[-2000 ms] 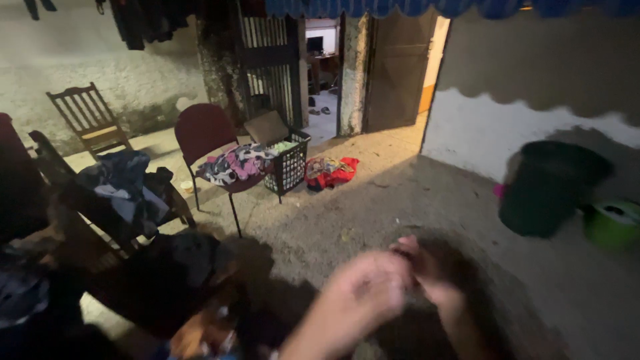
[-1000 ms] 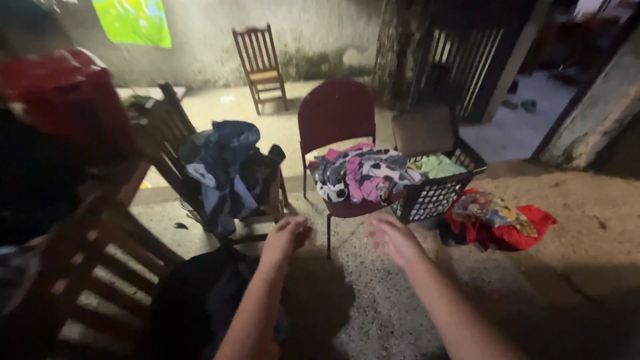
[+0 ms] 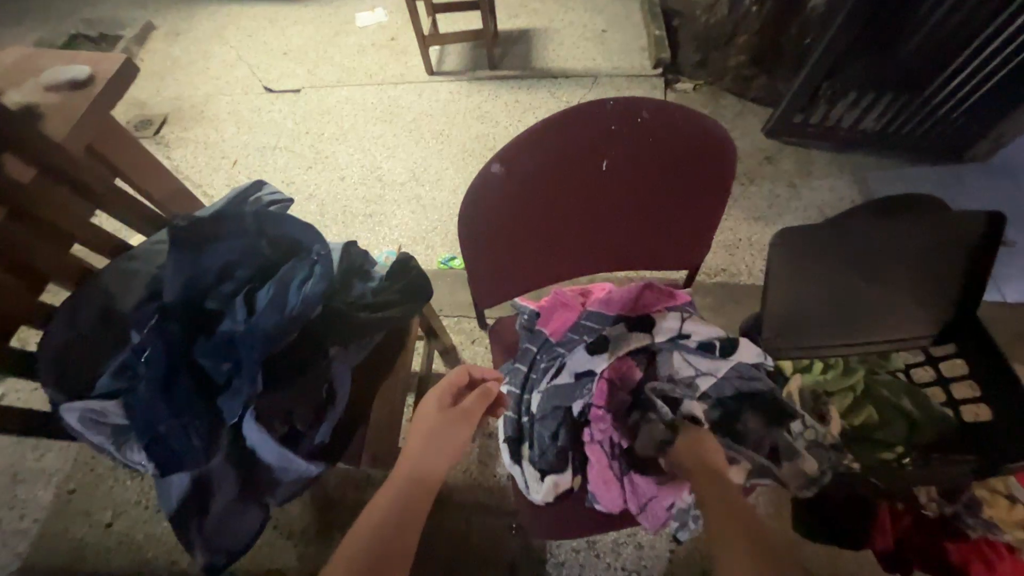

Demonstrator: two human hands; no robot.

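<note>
A heap of pink, grey, black and white cloth (image 3: 560,408) lies on the seat of a dark red chair (image 3: 596,192). My right hand (image 3: 696,452) reaches into the right part of the heap; its fingers are partly hidden, and whether they grip cloth is unclear. At the heap's left edge is my left hand (image 3: 464,400), thumb and fingers close together by the cloth; a hold on it cannot be made out. Dark blue and black clothes (image 3: 232,304) are piled on a wooden chair to the left.
A black plastic basket (image 3: 988,384) with green cloth (image 3: 872,400) and a dark panel (image 3: 872,280) stands on the right. Red cloth (image 3: 928,540) lies below it. A wooden chair (image 3: 460,36) stands behind, and a metal gate (image 3: 888,88) at the upper right.
The view has moved closer to the red chair. Both hands were apart in front of the chair a second ago; now they are at the cloth heap, the right one reaching into it.
</note>
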